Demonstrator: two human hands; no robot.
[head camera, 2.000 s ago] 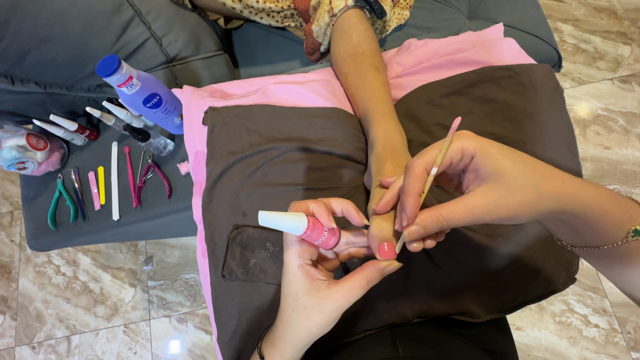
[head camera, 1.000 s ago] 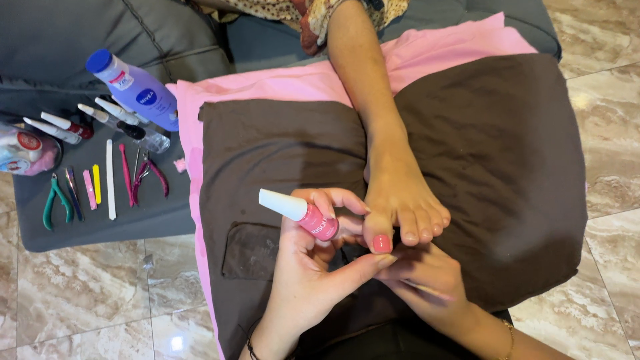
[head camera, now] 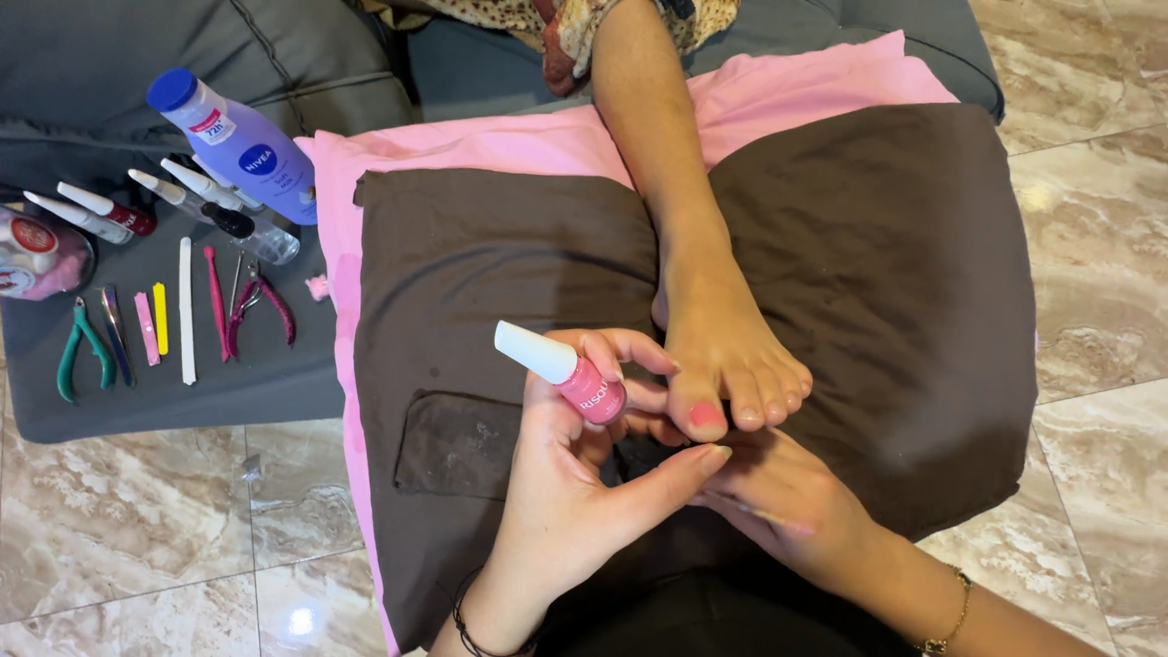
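My left hand holds a capped bottle of pink Risqué nail polish between its fingers, white cap toward the upper left. Its fingertips are beside the big toe of another person's bare foot, and its thumb points below that toe. Pink polish covers the big toenail; the smaller toes show no pink. Just under the toes is my right hand, back upward, with a thin wooden stick with a pink end lying along it. The fingertips of my right hand are hidden.
The foot rests on a brown cushion over a pink cloth. At left, a grey seat bears green nippers, pink nippers, a white file, polish bottles, a Nivea lotion bottle and a jar.
My right hand, which held the wooden stick at the big toenail two seconds ago, has moved down below the toes. My left hand still holds the polish bottle beside the big toe.
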